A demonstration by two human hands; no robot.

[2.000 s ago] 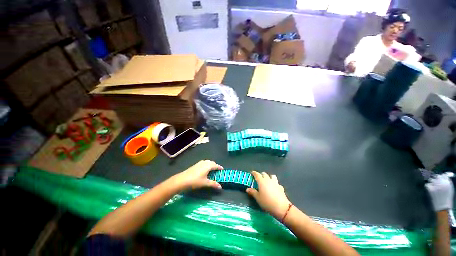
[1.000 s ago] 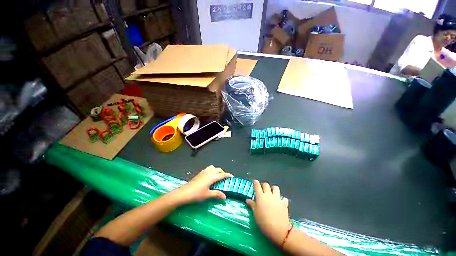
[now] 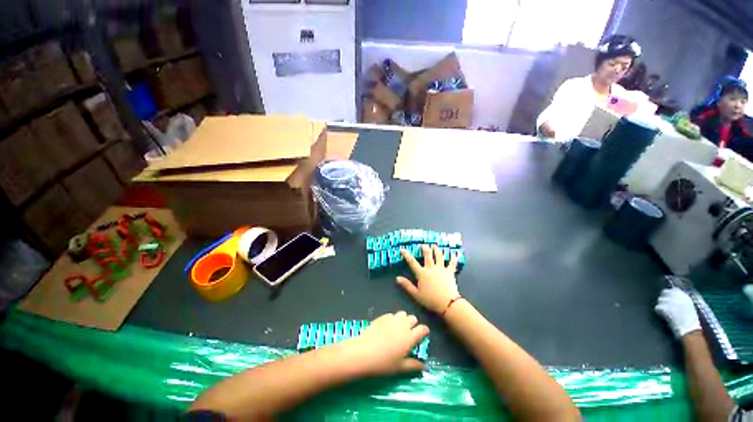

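Note:
A row of teal wrapped blocks [image 3: 329,333] lies on the dark green bench near its front edge. My left hand [image 3: 390,339] rests over the right part of this row and hides some of it; whether it grips is not clear. Further back, a block stack [image 3: 381,241] of teal rows lies mid-bench. My right hand [image 3: 433,278] is on the right part of the stack's front row, palm down with fingers spread.
Tape rolls [image 3: 218,275], a smartphone [image 3: 287,258], a cardboard stack [image 3: 248,194] and a plastic-wrapped bundle [image 3: 348,196] stand left. A tan sheet [image 3: 446,161] lies at the back. Dark green rolls [image 3: 636,221], a machine [image 3: 689,214] and a coworker's gloved hand [image 3: 679,311] are right.
The row that both hands held by its ends now lies at the front edge under my left hand. My right hand has let go of it and moved forward onto the stack. The view has turned.

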